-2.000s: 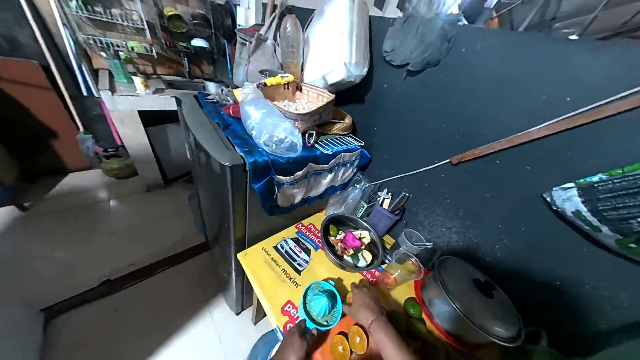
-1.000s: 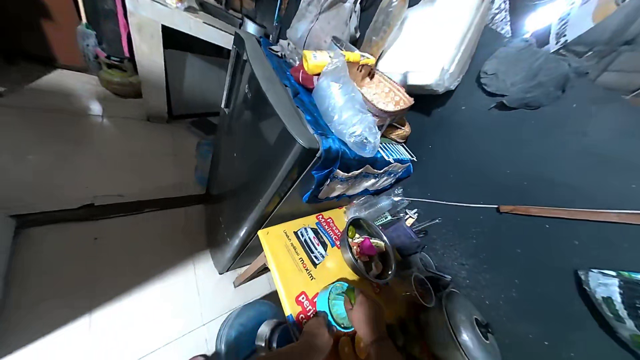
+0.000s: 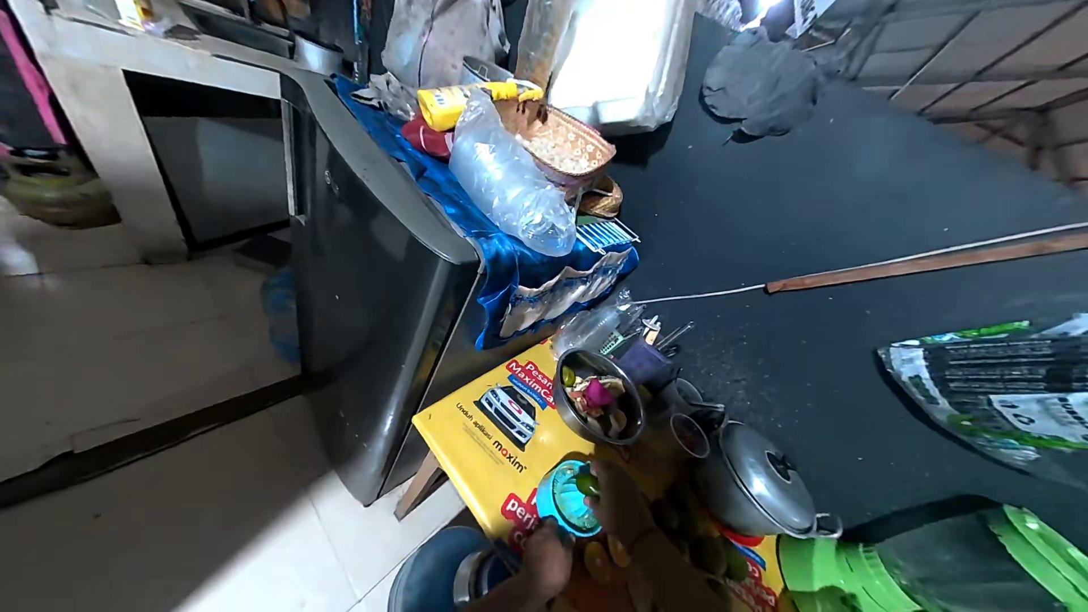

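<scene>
At the bottom of the view, on a yellow printed table cover (image 3: 476, 425), stands a turquoise citrus juicer (image 3: 568, 501). My left hand (image 3: 544, 557) is against the juicer's near rim. In the fingers of my right hand (image 3: 619, 501) is a green citrus fruit (image 3: 587, 484), over the juicer's right side. Halved orange citrus (image 3: 597, 561) lie just below the juicer, between my hands. Behind them a metal bowl (image 3: 599, 397) holds food scraps and a pink piece. More round fruit (image 3: 707, 554) lie in shadow beside my right forearm.
A lidded metal pot (image 3: 761, 480) and a glass (image 3: 688, 434) stand right of the bowl. A dark refrigerator (image 3: 374, 280) bears a blue cloth, a plastic bag (image 3: 510, 178) and a woven basket (image 3: 565, 149). A blue bucket (image 3: 429, 569) is below the table's left edge; a green-rimmed container (image 3: 829, 565) is at lower right.
My right hand now holds a green fruit at the juicer; two seconds ago it was beside the juicer, above the orange halves. The view has shifted.
</scene>
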